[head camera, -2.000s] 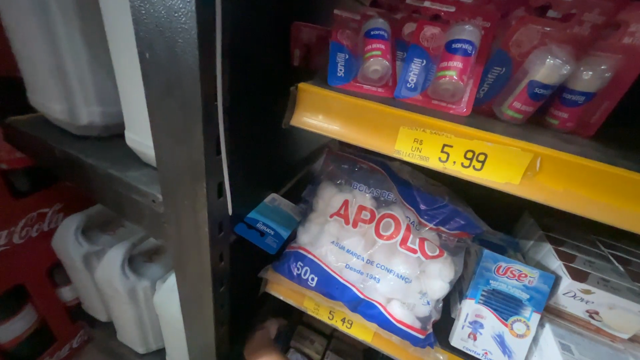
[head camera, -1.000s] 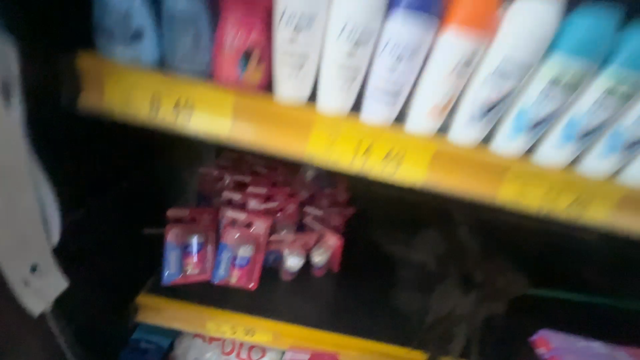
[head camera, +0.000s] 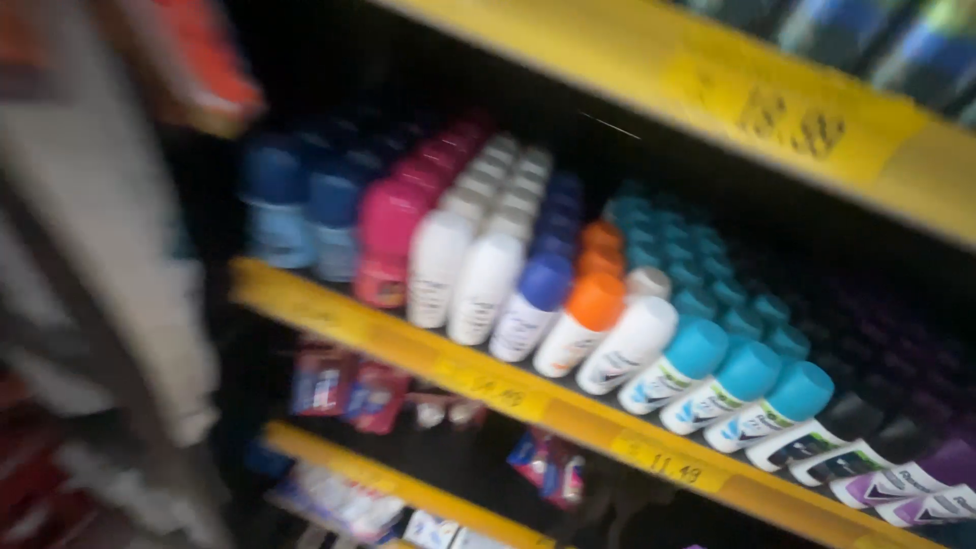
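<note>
Neither of my hands shows in the head view. Rows of roll-on deodorants stand on the middle shelf: light blue bottles with navy caps (head camera: 278, 206) at the left, a pink one (head camera: 387, 236), white ones (head camera: 486, 286), one with a blue cap (head camera: 531, 305), one with an orange cap (head camera: 583, 324), and several with teal caps (head camera: 770, 404). Dark and purple-capped bottles (head camera: 907, 480) follow at the lower right. Red blister packs of dental floss (head camera: 377, 396) hang below this shelf, and a bag of cotton balls (head camera: 343, 492) lies lower down, blurred.
Yellow price rails run along the upper shelf (head camera: 595, 69), the middle shelf (head camera: 564, 404) and the lower shelf (head camera: 396, 480). Blurred containers stand on the upper shelf at the top right. A pale upright post (head camera: 107, 198) and red items lie at the left.
The view has swung up from the cotton balls to the deodorant shelf. A blurred part of a hand at the lower edge two seconds ago is out of view now.
</note>
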